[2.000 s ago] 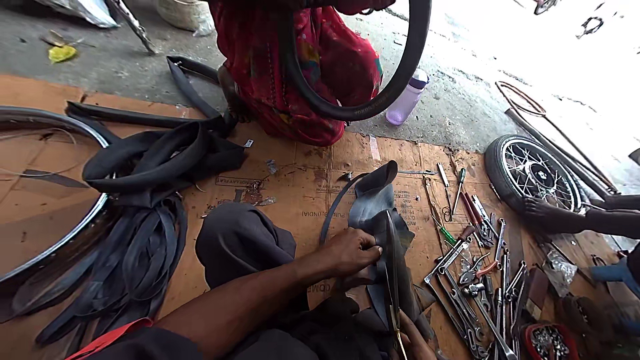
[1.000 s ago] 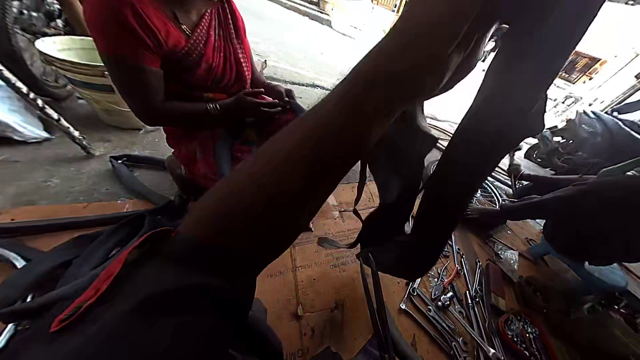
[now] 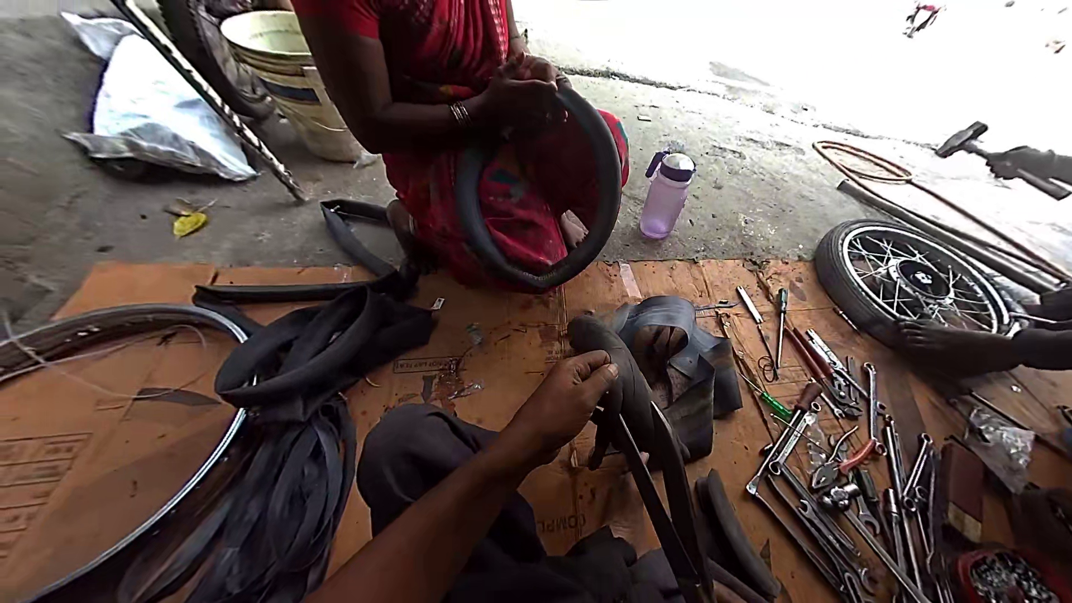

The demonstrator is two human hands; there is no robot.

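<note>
My left hand (image 3: 565, 406) pinches black rubber at the wrapped upper part of a curved inner tube (image 3: 632, 389). A narrow dark rubber strip (image 3: 649, 494) runs from beside my fingers down to the bottom edge. My right hand cannot be made out; the tube and dark clothing fill the lower middle. Just beyond my left hand, a wide grey rubber piece (image 3: 703, 368) lies folded on the cardboard. A person in red clothing, kneeling across from me, holds a black rubber ring (image 3: 607, 209) with both hands.
Left are a bicycle rim (image 3: 188, 502) and piled inner tubes (image 3: 310, 352). Right lie wrenches (image 3: 808, 511), pliers (image 3: 837, 461) and screwdrivers (image 3: 781, 322), beside a spoked wheel (image 3: 921, 276) with another person's foot against it. A purple bottle (image 3: 666, 197) and a bucket (image 3: 293, 92) stand behind.
My left arm, raised across the view one second ago with dark rubber stretched up, is now low at the tube. The other person's ring, held higher two seconds ago, now rests lower against the clothing.
</note>
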